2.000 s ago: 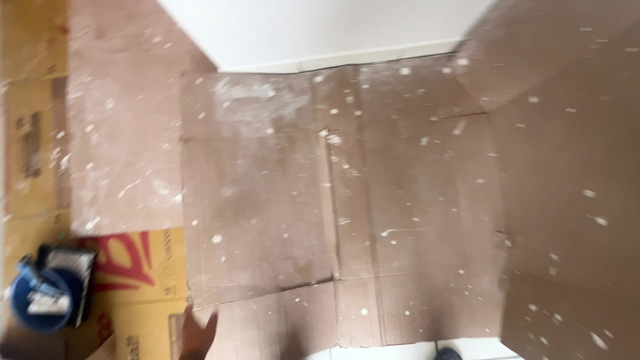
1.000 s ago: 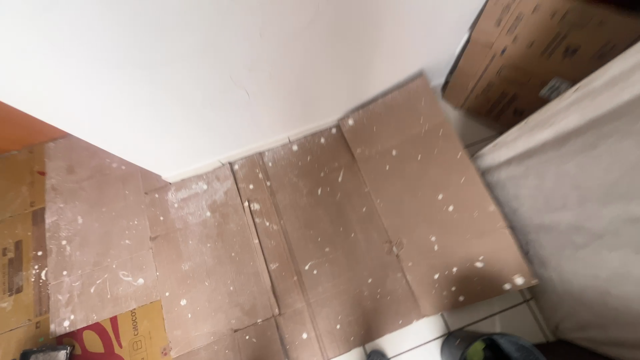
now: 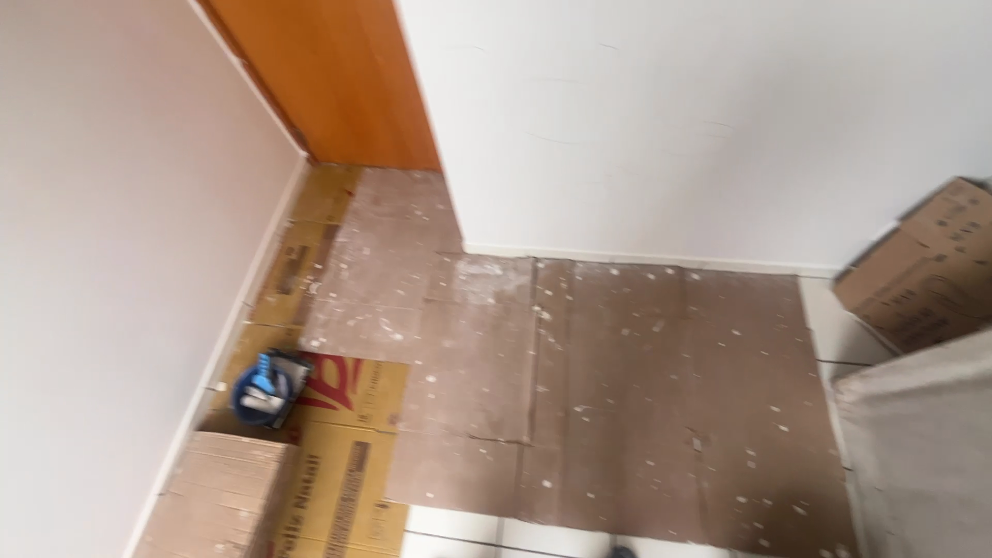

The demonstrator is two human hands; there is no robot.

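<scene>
Neither my left hand nor my right hand shows now. Flattened brown cardboard sheets [image 3: 620, 387], spotted with white specks, cover much of the tiled floor. Yellow printed cardboard [image 3: 341, 480] lies along the left side. On it stands a round blue container [image 3: 242, 399] with a light blue handled tool [image 3: 265, 373] lying in or across it. A dark tray-like thing [image 3: 298, 372] sits beside and partly behind the container; blur hides its details.
A cardboard box [image 3: 217, 480] stands at lower left by the left wall [image 3: 139, 194]. An orange-brown door [image 3: 349, 77] is at the back. The white wall [image 3: 659, 132] juts forward. At right are another cardboard box [image 3: 922, 271] and a draped light cloth [image 3: 922, 434].
The hand visible at the lower left two seconds ago is out of view. The view has swung widely, bringing in the door and left wall.
</scene>
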